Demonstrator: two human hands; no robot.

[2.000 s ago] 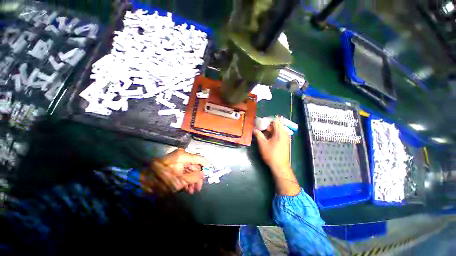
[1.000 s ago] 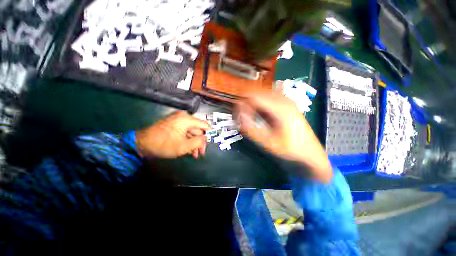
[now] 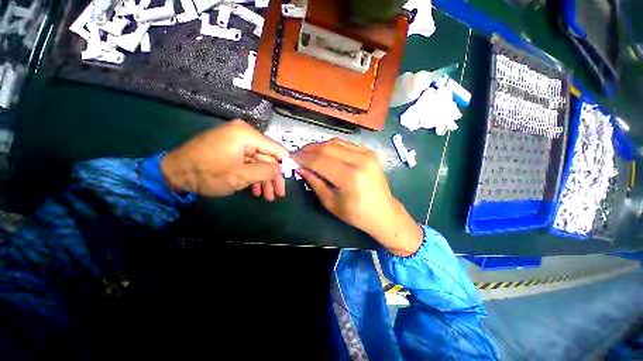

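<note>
My left hand (image 3: 224, 161) and my right hand (image 3: 350, 185) meet fingertip to fingertip over the bench. Both pinch a small white plastic part (image 3: 289, 166) between them. Its details are too small to tell. More small white parts lie partly hidden behind and under my fingers. One white part (image 3: 404, 151) lies alone to the right of my right hand. The orange-brown press fixture (image 3: 324, 84), with a silver-white slotted nest (image 3: 334, 49), stands just beyond my hands.
A black textured tray (image 3: 169, 77) with loose white parts is at upper left. Crumpled white tissue (image 3: 431, 111) and a translucent bottle (image 3: 409, 87) lie right of the fixture. A perforated grey tray (image 3: 515, 164) holds rows of white parts; a blue bin (image 3: 562, 223) is farther right.
My right hand has come from beside the fixture to meet my left hand at the small part. The view has shifted closer. A single white part now shows right of the fixture.
</note>
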